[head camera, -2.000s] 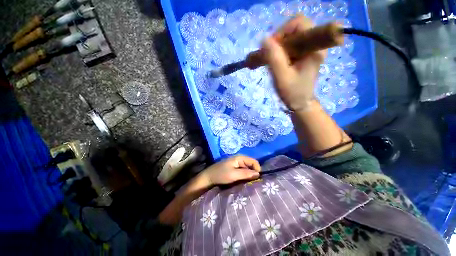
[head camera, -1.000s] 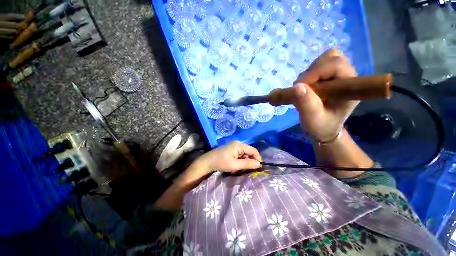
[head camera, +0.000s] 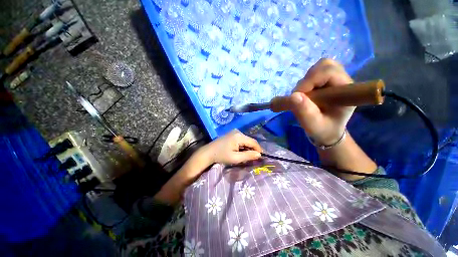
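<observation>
My right hand (head camera: 324, 103) is shut on the orange-tan handle of a soldering iron (head camera: 346, 95). The iron's metal tip points left, at a clear ribbed disc (head camera: 222, 115) in the near left corner of a blue tray (head camera: 193, 103); whether it touches cannot be told. Rows of clear discs (head camera: 246, 54) fill the tray. My left hand (head camera: 232, 149) holds the thin black power cord (head camera: 301, 161) over the flowered apron. The cord loops round on the right to the end of the iron's handle.
A speckled stone table (head camera: 135, 108) on the left holds a loose clear disc (head camera: 120, 73), a spare iron (head camera: 98, 115) on a wire stand, a power strip (head camera: 78, 158) with black plugs, and wood-handled tools (head camera: 20, 59) by a dark block. An off-white glove (head camera: 176, 142) lies beside the tray.
My right hand and the iron have moved down, and the tip is now at the tray's near left corner. My left hand still holds the cord. The view has shifted slightly.
</observation>
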